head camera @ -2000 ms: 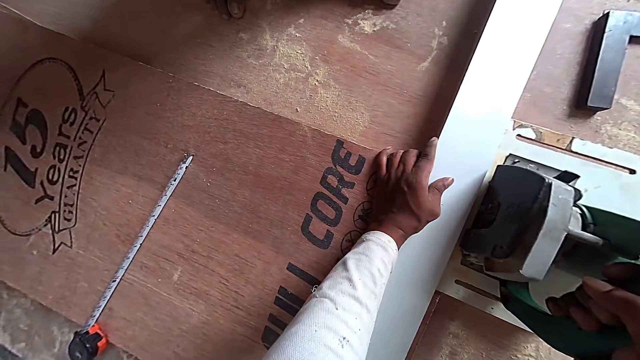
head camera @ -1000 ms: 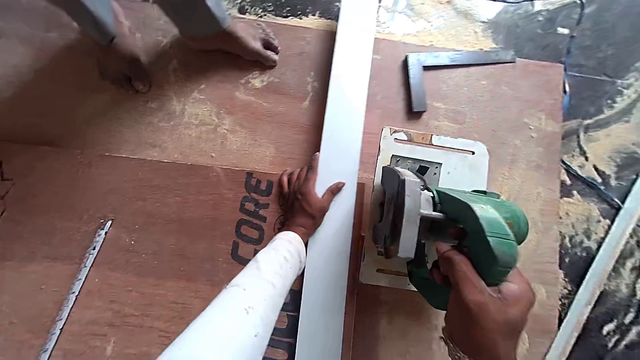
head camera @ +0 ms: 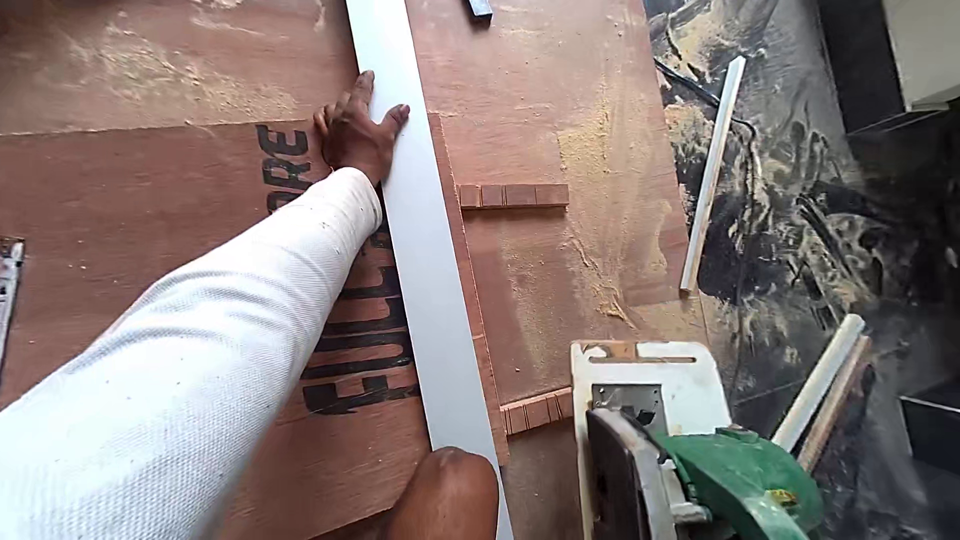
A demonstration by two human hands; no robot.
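My left hand (head camera: 360, 135) presses on a long white straightedge board (head camera: 427, 247), fingers at its left edge and thumb on its face. The board lies near the cut edge of a printed plywood sheet (head camera: 150, 187). A bare knee (head camera: 450, 491) rests on the board's lower part. At the lower right is a green circular saw (head camera: 750, 472) with a white base plate, its plate beside a notched wood strip (head camera: 536, 411). My right hand is out of view, so its hold on the saw does not show. Another notched strip (head camera: 517, 196) juts out from under the sheet's edge.
A larger plywood sheet (head camera: 615, 90) dusted with sawdust lies beneath. The tip of a metal square (head camera: 480, 9) shows at the top, and part of a measuring tape (head camera: 9, 285) at the left. White strips (head camera: 712, 172) and a cable (head camera: 694, 84) lie on the dark floor at the right.
The saw has come away from beside the middle of the white board, toward me, uncovering the notched strips. A knee now shows on the board. The feet seen earlier are out of view.
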